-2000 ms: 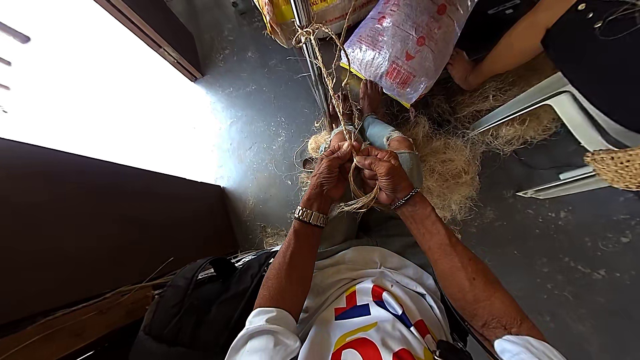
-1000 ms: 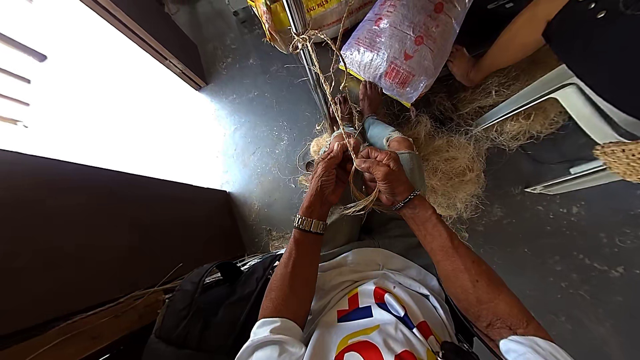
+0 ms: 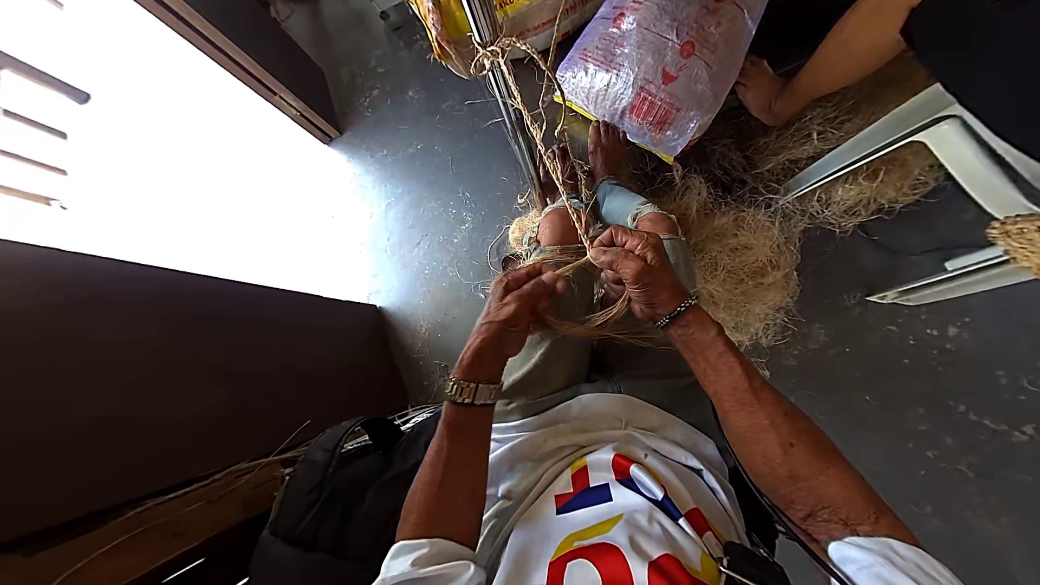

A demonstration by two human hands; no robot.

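Note:
A braided cord of pale plant fibre [image 3: 546, 146] runs from a metal post [image 3: 505, 106] at the top down towards my lap. At the braid's lower end, my right hand [image 3: 642, 272] pinches it between thumb and fingers. My left hand [image 3: 516, 305], a little lower and to the left, grips a strand of loose fibres [image 3: 573, 266] that spreads from the braid. More fibre ends [image 3: 601, 321] hang below and between the hands, over my legs. Part of what the right fingers hold is hidden behind them.
Heaps of loose fibre [image 3: 743, 268] lie on the floor right of my legs. A plastic-wrapped sack [image 3: 658, 73] stands beyond my feet. At the right are a pale plastic chair [image 3: 942, 122] and another person's hand [image 3: 764, 89]. A black bag [image 3: 341, 504] sits at lower left.
My left hand has moved left and down, away from the right hand, drawing a strand out sideways. Earlier the two hands were close together at the braid's end.

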